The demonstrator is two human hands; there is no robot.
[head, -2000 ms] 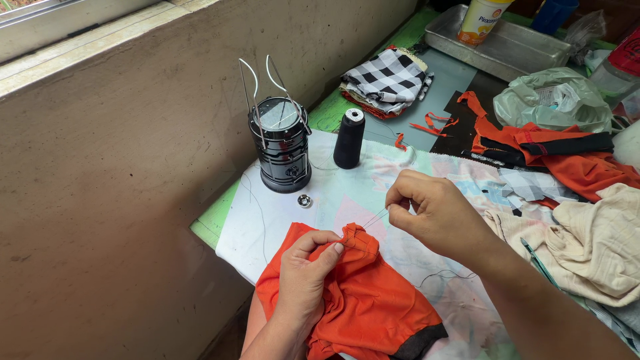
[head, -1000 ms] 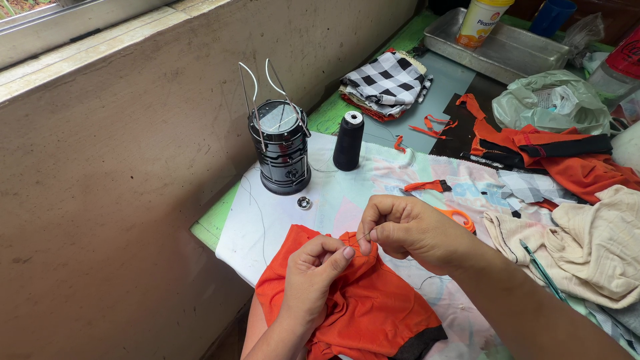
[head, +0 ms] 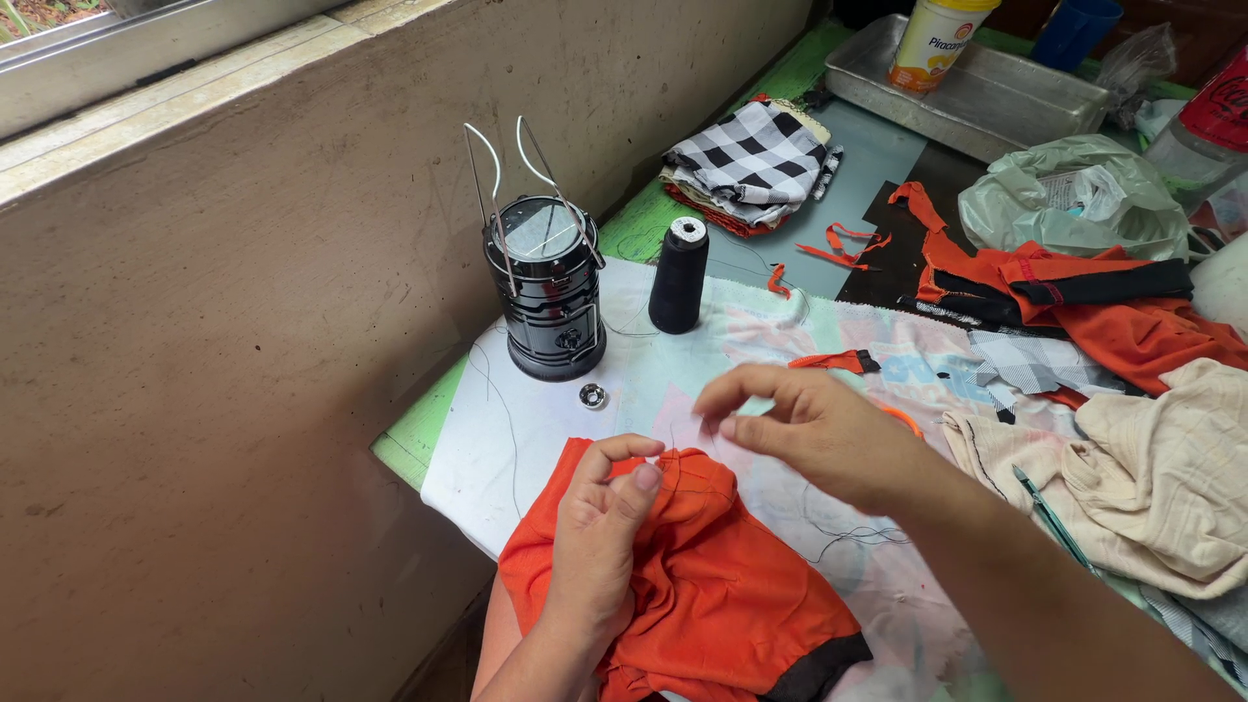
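Orange fabric with a dark trim (head: 721, 585) lies over the person's lap and the near table edge. My left hand (head: 606, 526) is at its upper edge, thumb and forefinger curled close to the cloth; whether they pinch it is not clear. A thin thread or needle rises from the cloth beside these fingertips. My right hand (head: 799, 429) hovers just right of and above that edge, slightly blurred, thumb and forefinger near each other; what is between them cannot be told. A black thread cone (head: 680, 278) stands behind, and a small round bobbin-like metal piece (head: 592, 395) lies left of the hands.
A black camping lantern (head: 554, 302) stands near the wall. Folded checked cloth (head: 751, 161), a metal baking pan (head: 1024, 107), a plastic bag (head: 1063, 195) and orange scraps (head: 1121, 322) lie farther back. Orange-handled scissors, partly hidden, beige cloth (head: 1150, 468) and a pen (head: 1053, 517) are at right.
My right hand has come away from my left fingertips, toward the right. An orange scrap and the scissors' orange handle show behind my right hand, where two seconds ago they were not visible.
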